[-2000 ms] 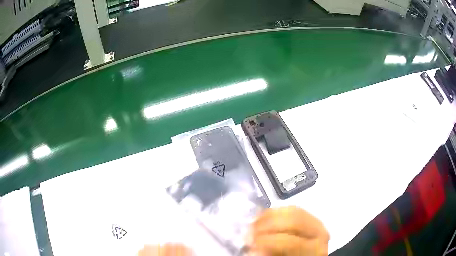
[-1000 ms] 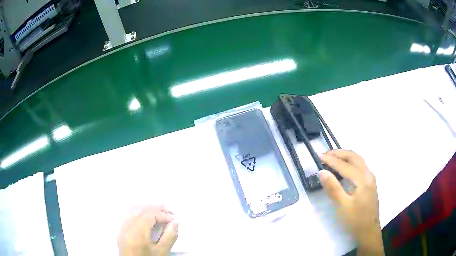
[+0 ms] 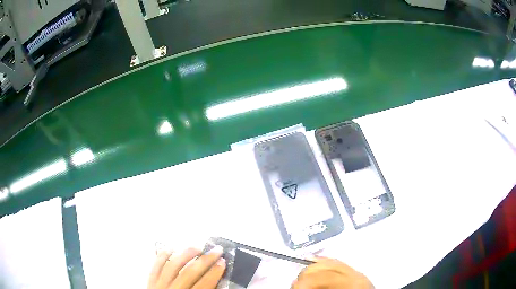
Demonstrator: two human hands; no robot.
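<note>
A dark middle frame is at the bottom centre, partly cut off by the picture's edge. My left hand holds its left end, fingers over it. My right hand grips its right end; its fingertips are partly hidden. A bagged middle frame lies on the white mat, with a recycling mark showing on its clear bag. Beside it on the right lies another middle frame, with the mat showing through its opening.
The white mat runs along the near edge of the green conveyor belt. A metal post and a grey machine stand beyond the belt. A thin line lies on the mat at far right. Red-and-black cloth shows at lower right.
My right hand has lifted a middle frame off the right-hand pile and brought it left and down. My left hand has moved onto it. The right-hand pile looks thinner.
</note>
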